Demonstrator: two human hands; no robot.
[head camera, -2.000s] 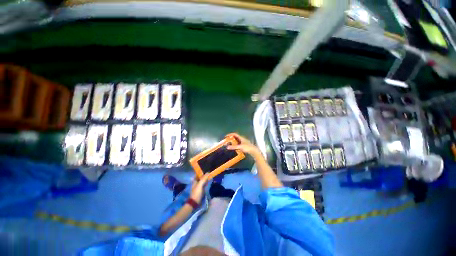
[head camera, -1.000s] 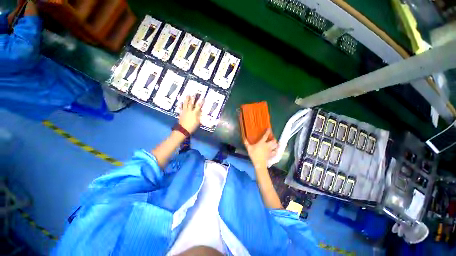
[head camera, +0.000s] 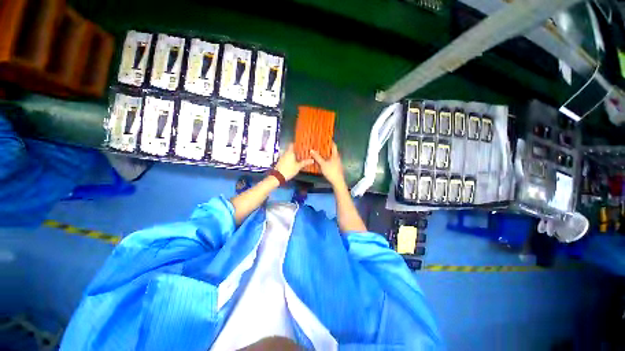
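Note:
An orange-brown housing lies on the green bench in front of me, its ribbed face up. My left hand touches its lower left edge. My right hand is at its lower right edge, with fingers on the face. Both hands grip its near end. Left of it is a blister tray with two rows of white panel modules, each with a dark strip. What is under the housing is hidden.
An orange-brown housing stack stands at far left, near a person's blue sleeve. A small-parts tray on a pale liner lies right. A pale metal bar slants above. A dark crate with a yellowish piece is below the bench edge.
My left hand has moved off the panel module tray, rightward to the housing. My right hand is still at the housing. The head view has turned, so the bench looks more level.

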